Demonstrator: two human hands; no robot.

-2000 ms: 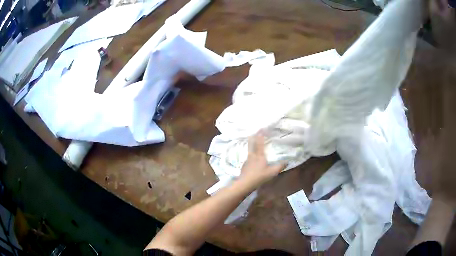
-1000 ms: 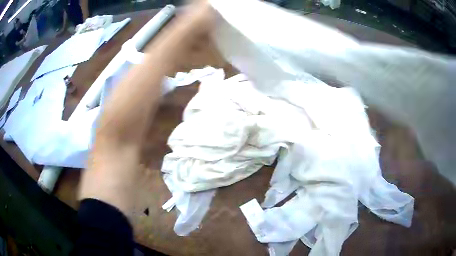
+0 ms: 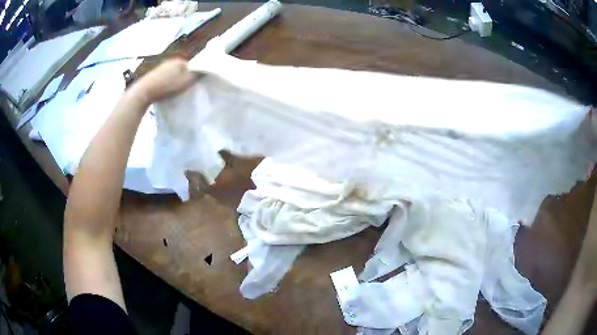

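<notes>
A wide white fabric panel (image 3: 406,105) hangs stretched above the table, with an uneven, wavy lower edge. My left hand (image 3: 171,78) grips its upper left corner. My right hand (image 3: 592,114) is almost wholly cut off by the right edge; only a sliver shows at the panel's upper right corner, which is held up there. Below the panel lies a crumpled heap of cream-white fabric pieces (image 3: 301,212), its back part hidden by the panel. Loose strips and sheer pieces (image 3: 438,281) spread from the heap toward me.
White paper sheets (image 3: 91,131) lie at the left of the brown table (image 3: 196,242), beside a long pale tube (image 3: 252,26) partly hidden by paper and the panel. A small white rectangle (image 3: 345,286) lies near the heap. A white box-shaped object (image 3: 480,19) and cables are at the back right.
My left hand has moved from the heap to the panel's upper left corner. The panel, earlier bunched and lifted to the right, is now spread wide across the view.
</notes>
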